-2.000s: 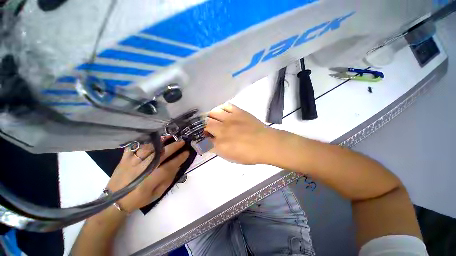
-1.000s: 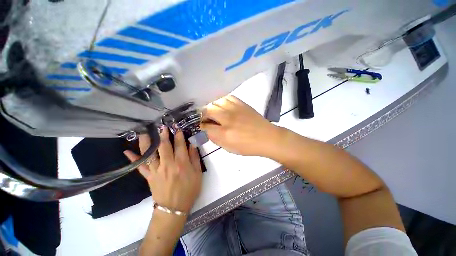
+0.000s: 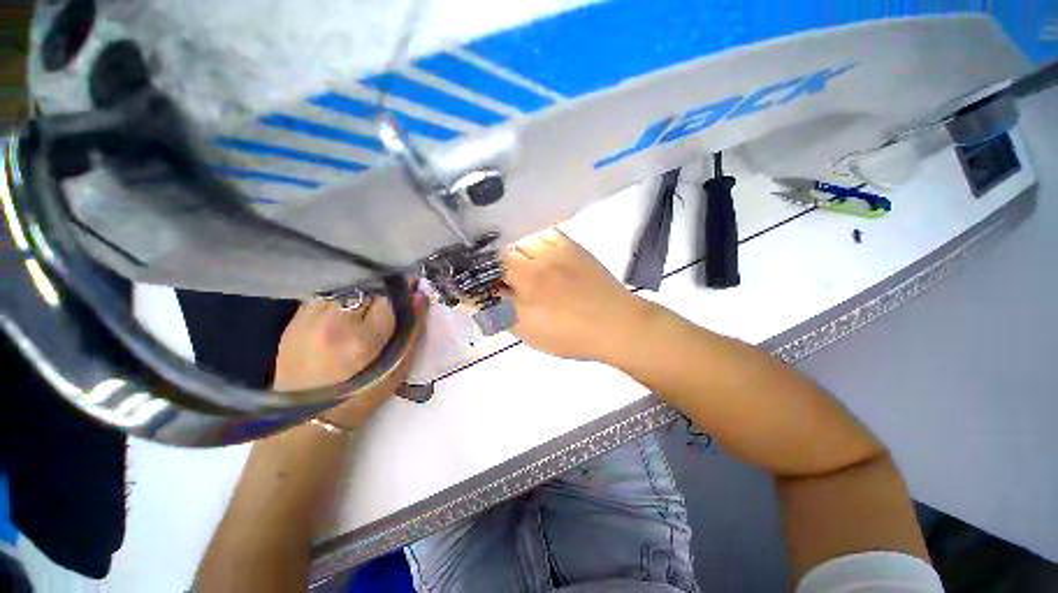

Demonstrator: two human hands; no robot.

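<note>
The white sewing machine head with a blue stripe crosses the upper view. A black fabric piece lies left of the needle area, partly behind my left hand and the machine head. My left hand is at the fabric's right part, its fingers bent and partly hidden by the curved metal guard. I cannot tell if it grips the fabric. My right hand is at the right side of the presser foot, by the small grey block; its fingertips are hidden behind the foot parts.
A dark grey flat tool, a black-handled screwdriver and yellow-green and blue thread snips lie on the white table to the right. Black fabric is at the far left. A measuring tape edges the table.
My left hand has moved left from the presser foot and bent its fingers, and the black fabric has moved up and away from the needle area's front. My right hand stays by the foot.
</note>
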